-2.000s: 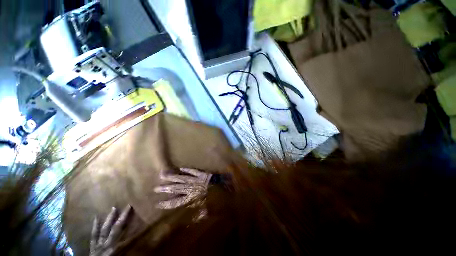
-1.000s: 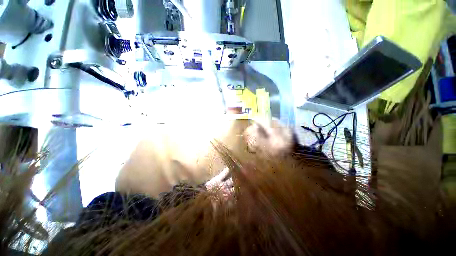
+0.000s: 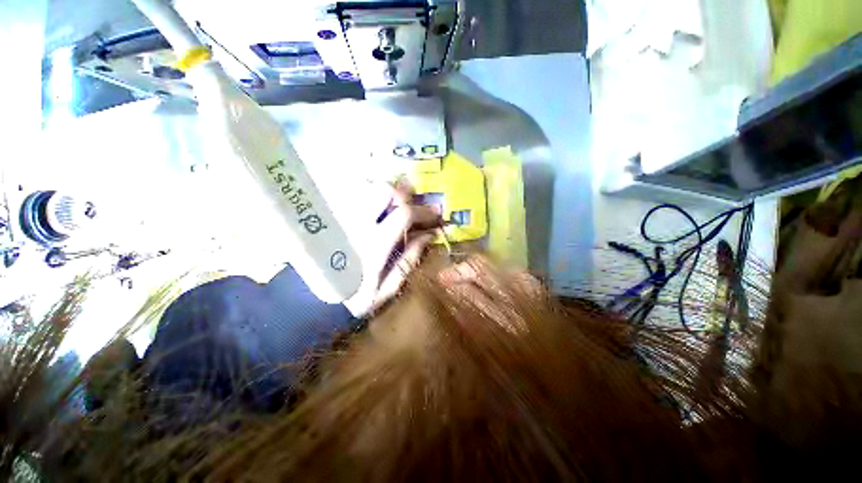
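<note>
My left hand is at the yellow-marked guide on the sewing machine's bed, fingers bent beside its small opening. Its wrist is washed out by glare, and whether it grips anything cannot be told. My right hand is just below the guide, mostly hidden behind blurred hair. A tan patch shows below the hands, but hair hides its shape. The machine's metal clamp plate is above the guide. A pale printed tube slants down in front, left of my left hand.
A round knob is at the far left. A dark sleeve or cloth lies lower left. On the right are the control screen, a looped black cord and dark slim tools. Brown material is at the right edge.
The view has moved closer to the machine bed. My hands have moved from flat on the tan panel to the yellow guide. The panel, broad in view earlier, is now mostly out of sight.
</note>
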